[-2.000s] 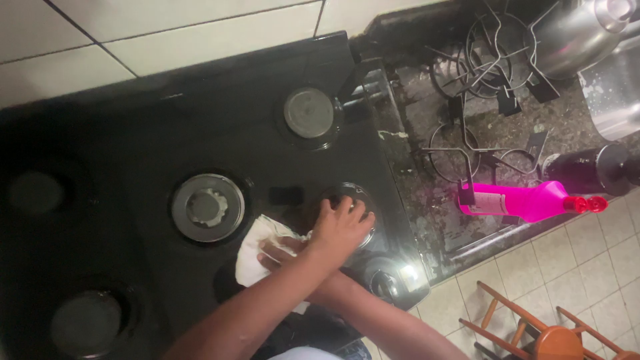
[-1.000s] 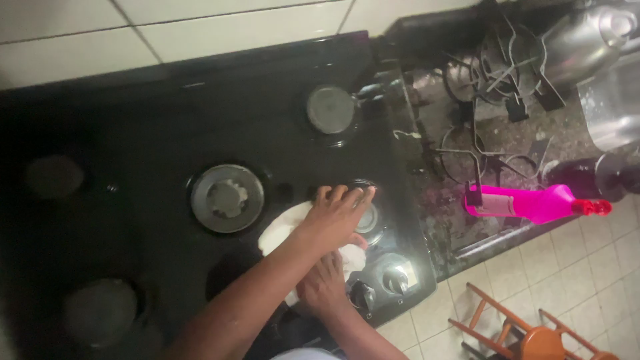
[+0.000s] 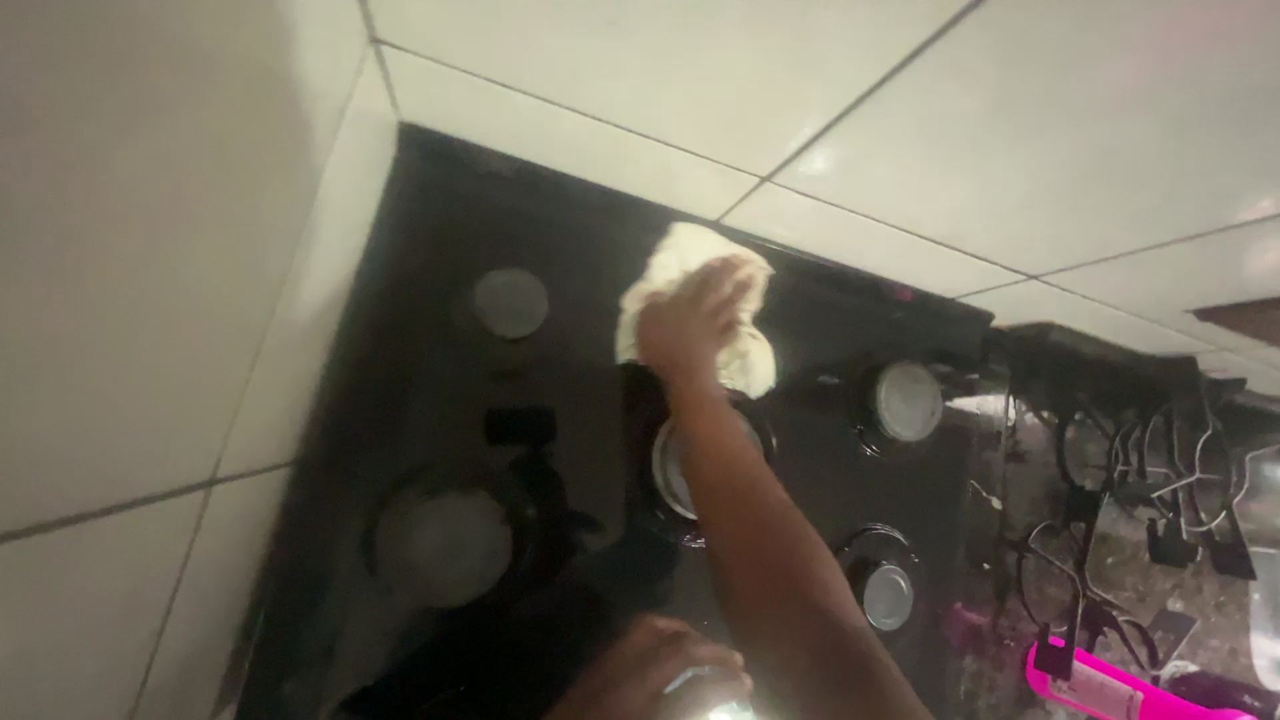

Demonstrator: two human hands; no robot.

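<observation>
My right hand (image 3: pixel 700 315), blurred, presses on a crumpled white cloth (image 3: pixel 685 250) at the rear of the black gas cooktop (image 3: pixel 590 500), near the tiled wall. Its forearm crosses over the central burner (image 3: pixel 680 465). Low in the view, my left hand (image 3: pixel 660 665) is at the front of the cooktop with its fingers curled beside a shiny round part. Blur hides whether it grips this part. Round burners stand at the rear left (image 3: pixel 511 302), front left (image 3: pixel 443 545), rear right (image 3: pixel 907 402) and front right (image 3: pixel 887 596), with no grates on them.
Pale wall tiles (image 3: pixel 570 90) border the cooktop at the back and left. On the speckled stone counter (image 3: pixel 1000 640) to the right lie several black metal pan supports (image 3: pixel 1080 500). A bright pink bottle (image 3: pixel 1100 685) lies on its side by them, partly out of view.
The white cloth and my right hand have moved from the front right burner area to the rear of the cooktop. My left hand has left the cloth. The view has swung left.
</observation>
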